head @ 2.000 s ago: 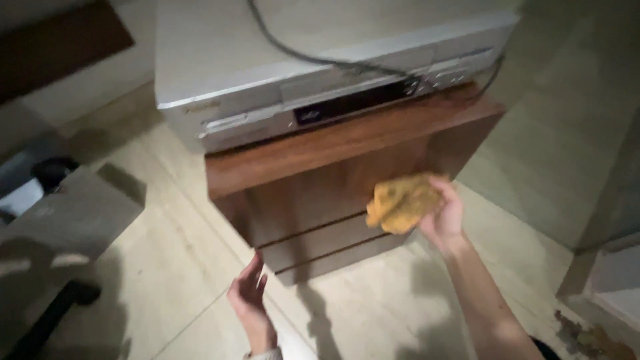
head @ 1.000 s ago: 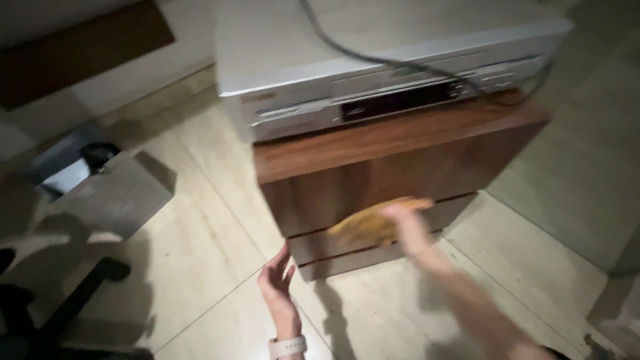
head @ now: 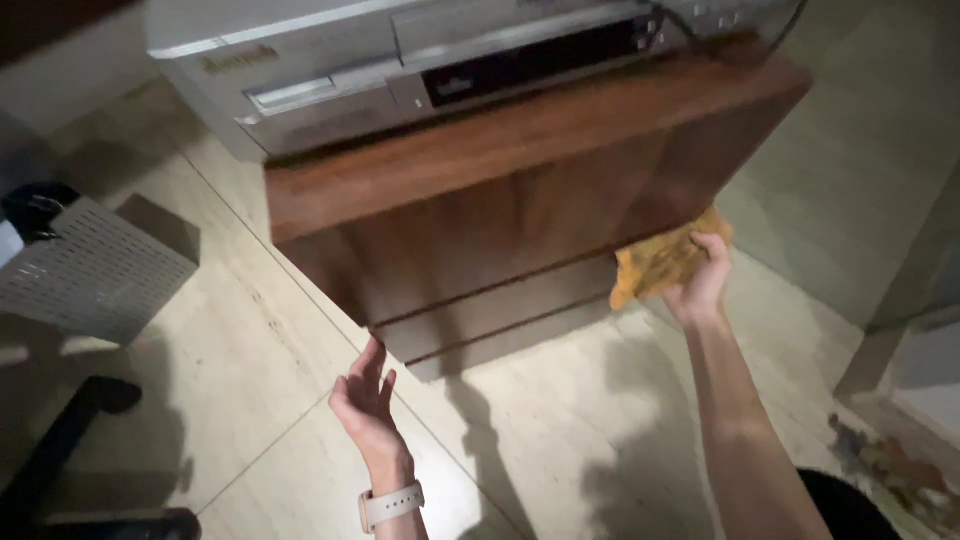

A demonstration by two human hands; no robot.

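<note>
A brown wooden drawer cabinet [head: 480, 225] stands on the floor with a silver video deck [head: 337, 82] on its top. The yellow cloth [head: 660, 262], marked with dark stains, is in my right hand [head: 701, 281], against the right end of the drawer fronts. At the lower left edge of the top drawer front, the fingertips of my left hand [head: 367, 405] touch or nearly touch the wood. That hand holds nothing, its fingers are apart, and a pale watch band is on the wrist.
A grey perforated bin [head: 97, 270] with dark contents stands on the tiled floor at the left. Below it are black chair-base legs [head: 75, 427]. A dark cable [head: 682, 26] hangs over the deck's front. Some blurred brownish items [head: 892, 465] lie at the lower right.
My right hand has carried the cloth across the drawer fronts to their right end. My left hand stays by the cabinet's left edge. The view has moved closer to the cabinet.
</note>
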